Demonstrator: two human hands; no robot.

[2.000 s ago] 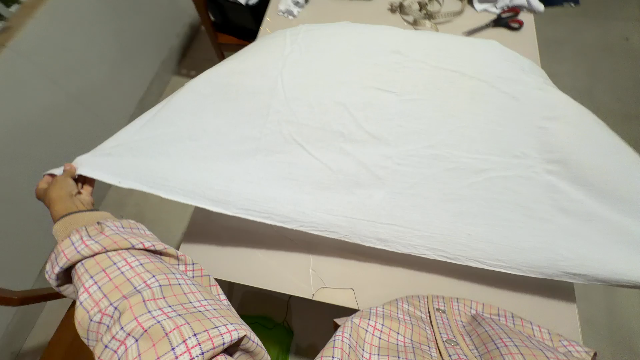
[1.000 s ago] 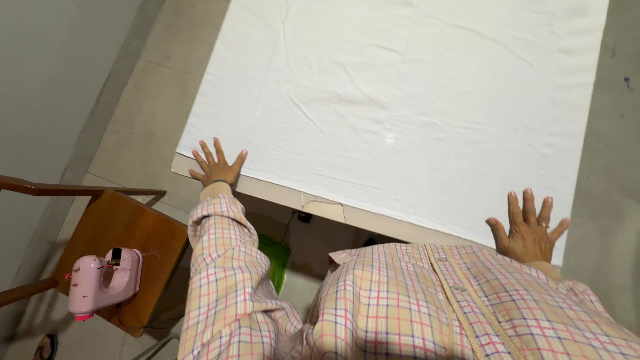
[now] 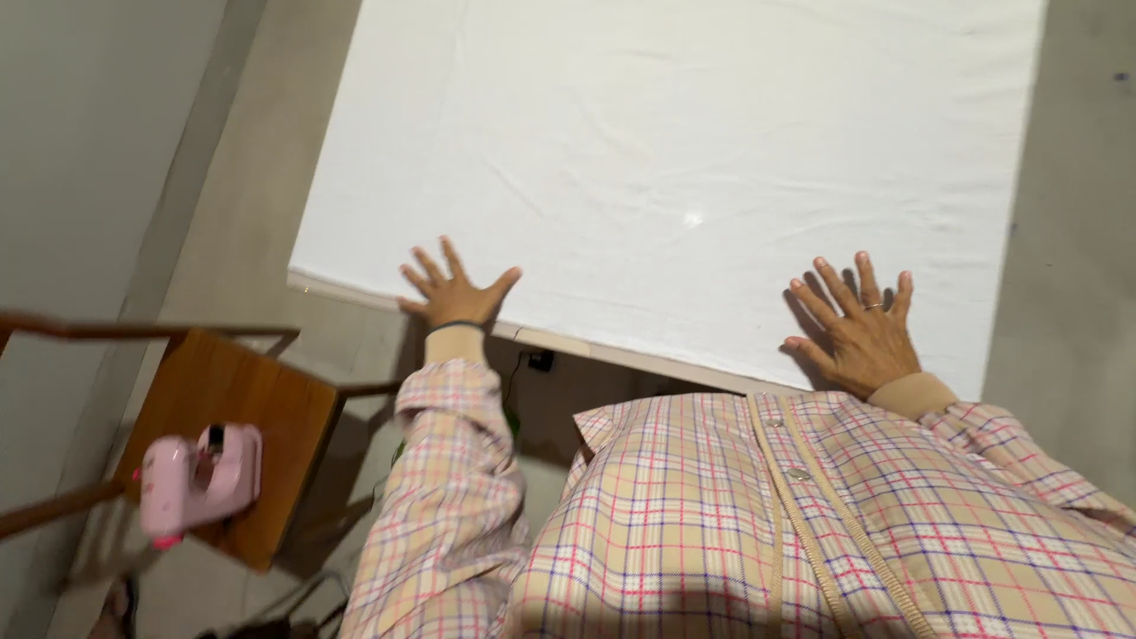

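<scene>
A white cloth (image 3: 657,133) lies spread over a table (image 3: 612,355), with faint creases running across it. Near the cloth's front edge on the left, my left hand (image 3: 457,293) rests palm down, fingers spread, holding nothing. A dark band circles that wrist. Farther right, my right hand (image 3: 861,337) is over the cloth near its front right part, also palm down with fingers apart and a ring on one finger. Only a narrow strip of the table's front edge shows below the cloth.
At the lower left, a pink sewing machine (image 3: 200,479) stands on a wooden chair (image 3: 293,426). A wall (image 3: 89,160) runs along the left. Under the table are a small black object (image 3: 540,360) with a cord and something green, mostly hidden by my sleeve.
Two seconds ago my left hand held a corner of the raised cloth at the left. The cloth now lies flat and both hands are spread on it. The view has tilted down.
</scene>
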